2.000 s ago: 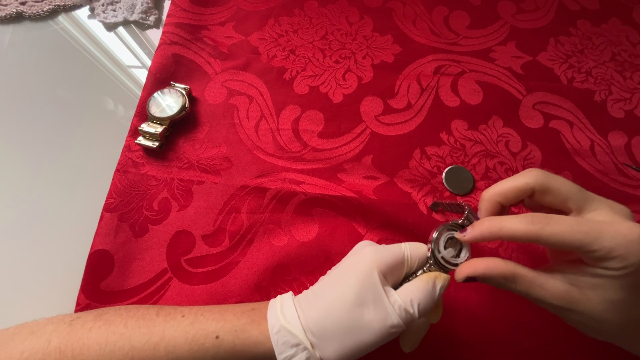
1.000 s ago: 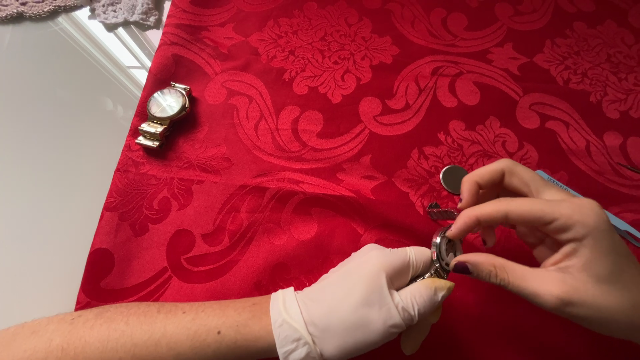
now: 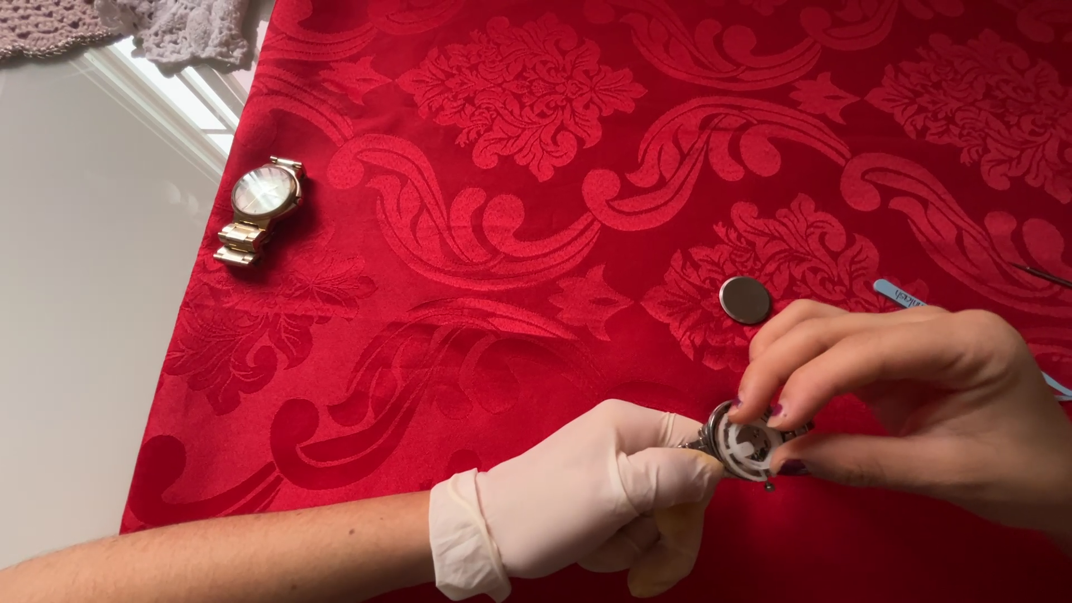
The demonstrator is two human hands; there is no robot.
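Note:
My left hand, in a white glove, grips a silver-coloured wristwatch by its band and the edge of its case. The case is open at the back, and a white ring with metal parts shows inside. My right hand is bare, with dark nail polish. Its thumb and fingertips touch the case's rim from the right; whether they hold a small part cannot be seen. Just above the fingers a round metal case back lies on the red cloth.
A gold-coloured wristwatch lies near the left edge of the red damask cloth. A light blue strip-like tool bearing writing is partly behind my right hand. A thin dark pointed tool is at the right edge. Crocheted mats are top left.
The watch's open back has tilted into fuller view since one second ago. My right hand has shifted at the case, and the round case back beside it shows in full again.

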